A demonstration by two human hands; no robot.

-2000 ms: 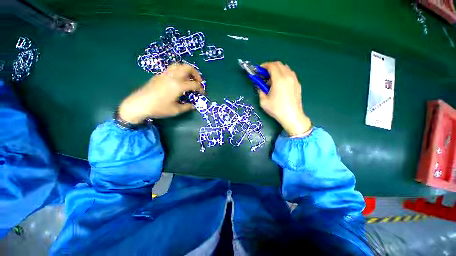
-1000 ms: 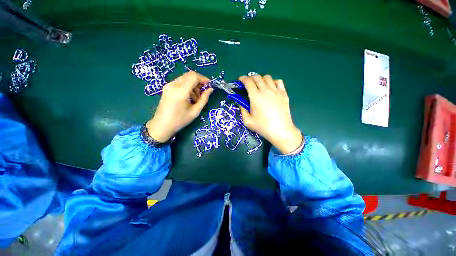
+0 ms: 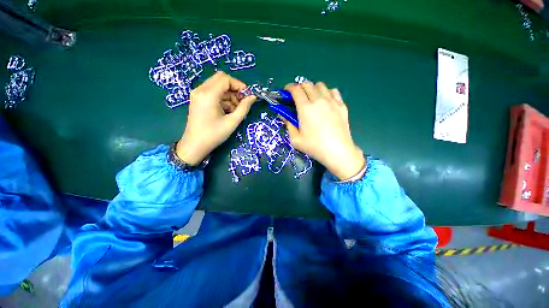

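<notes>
My left hand (image 3: 215,114) pinches a small silvery sprue frame (image 3: 249,91) between thumb and fingers, which hide most of it. My right hand (image 3: 322,129) holds the blue-handled nippers (image 3: 284,110), their silver jaws pointing left and meeting the frame at my left fingertips. Whether the jaws are closed cannot be told. A looser pile of silvery empty runners (image 3: 268,144) lies below the hands. A denser pile of uncut frames (image 3: 186,67) lies beyond my left hand, with one frame (image 3: 242,59) apart at its right. A small silvery piece (image 3: 300,79) shows beside my right fingers.
A pale sliver (image 3: 271,39) lies on the far side of the green bench (image 3: 385,78). A white card (image 3: 452,96) and a red-orange tray (image 3: 528,165) are at right. More silvery pieces (image 3: 20,82) and a dark metal tool (image 3: 61,37) are at left. A blue sleeve shows at the left edge.
From two seconds ago, both hands have come together, with the nipper jaws brought to the left fingertips. Over the last second the hands have barely moved; the view has shifted slightly.
</notes>
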